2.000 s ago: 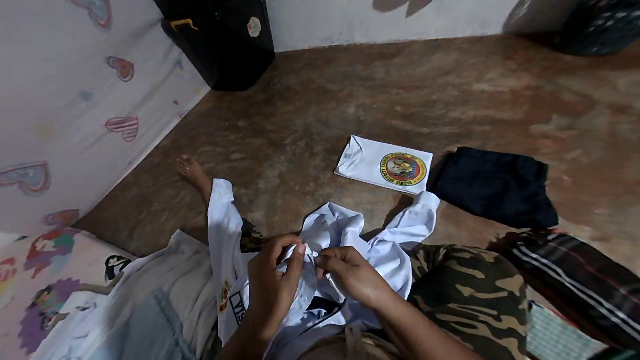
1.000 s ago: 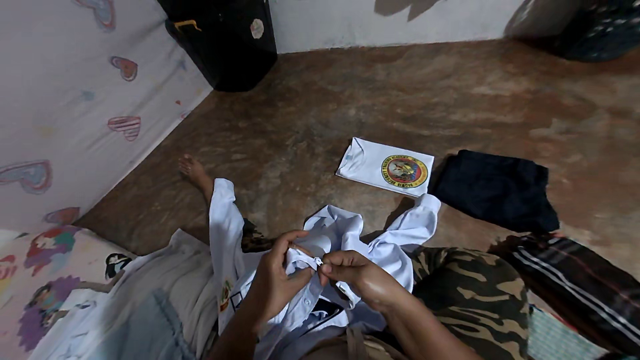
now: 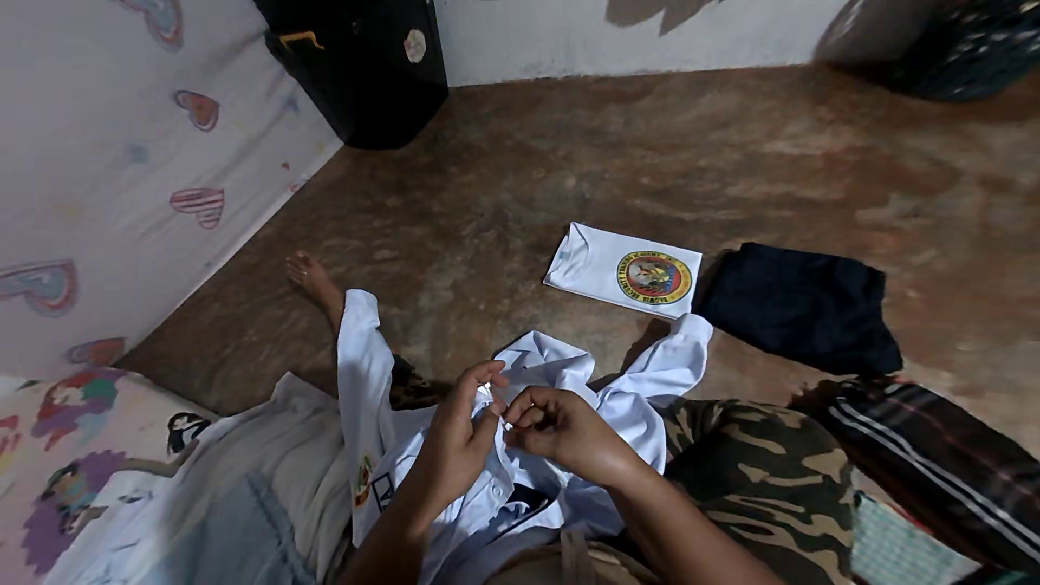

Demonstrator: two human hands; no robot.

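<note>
A white long-sleeved button shirt [image 3: 642, 422] with patches lies spread over my lap, its sleeves reaching out to both sides. My left hand [image 3: 465, 431] pinches the shirt's front edge near the upper buttons. Close beside it, my right hand [image 3: 561, 431] has thumb and fingers closed on the same edge. The fingers hide the exact spot they grip. Beyond the shirt, a folded white T-shirt [image 3: 597, 264] with a round printed emblem lies on the floor. Touching or nearly touching its right side is a folded dark garment [image 3: 800, 305].
A black lidded bin [image 3: 366, 81] stands by the back wall, and a dark basket [image 3: 967, 57] sits at the upper right. Dark plaid cloth [image 3: 934, 455] lies to the right of my camouflage-clad knee [image 3: 756, 463]. Grey cloth [image 3: 276, 455] and a printed mattress or sheet [image 3: 106, 406] are at left.
My hands have stayed close together on the shirt's edge while the fingers shifted their hold. The folded garments on the floor have not moved.
</note>
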